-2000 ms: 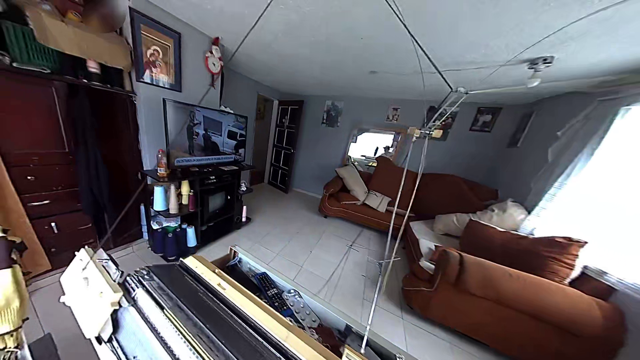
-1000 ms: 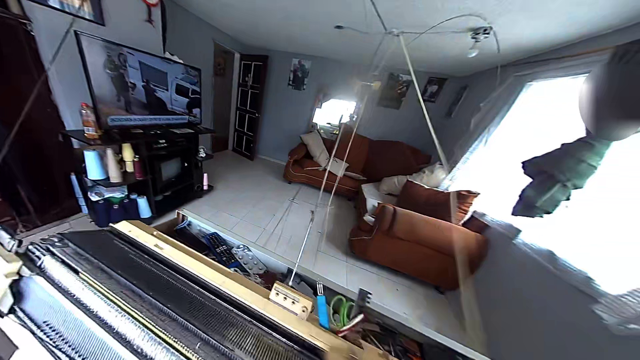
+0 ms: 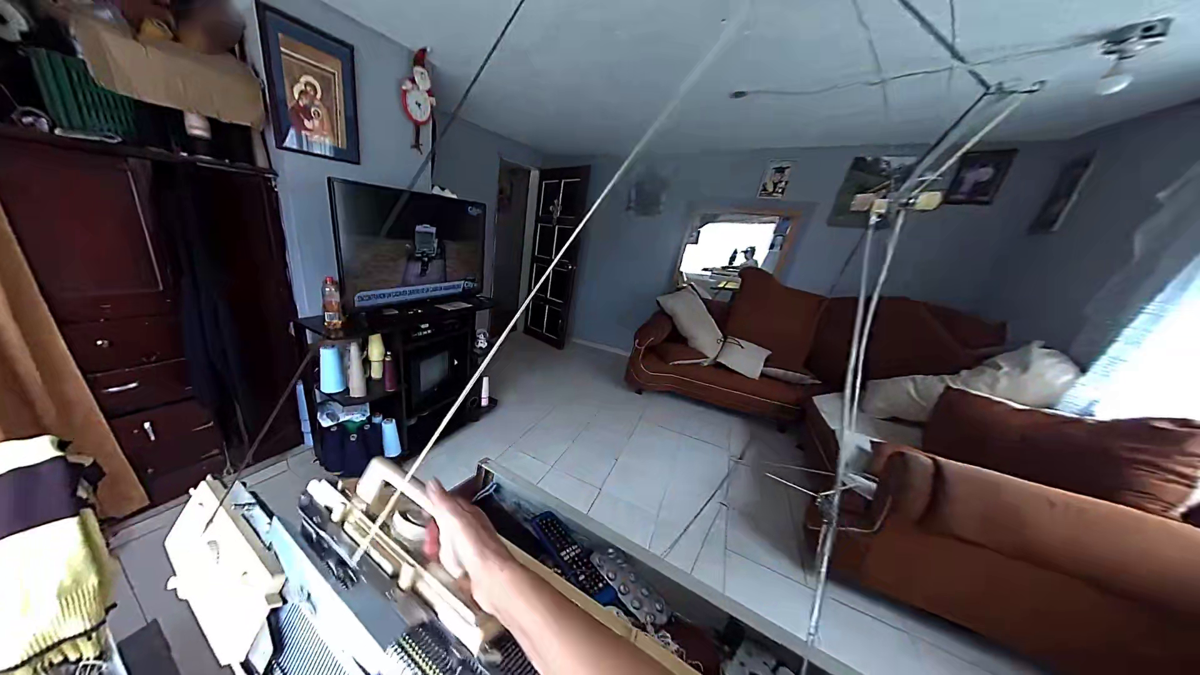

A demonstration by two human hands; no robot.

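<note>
A bare forearm enters from the bottom edge, and my right hand [image 3: 459, 539] is closed around the handle of the knitting machine carriage [image 3: 408, 562]. The cream carriage lies over the left part of the machine's needle bed [image 3: 314, 642]. A light strand of yarn [image 3: 553, 262] runs from the carriage up towards the ceiling. Another strand passes by the cream end piece [image 3: 220, 572] of the machine. My left hand is out of view.
Beside the machine, a long tray [image 3: 675, 567] holds a blue remote control [image 3: 572, 558] and blister packs. A yarn mast [image 3: 830, 506] rises at right. Striped knitted fabric [image 3: 52, 553] hangs at far left. Yarn cones [image 3: 331, 370] stand below the television.
My right hand and the carriage now show at the machine's left part; neither was seen there before. The view has swung right and then back left.
</note>
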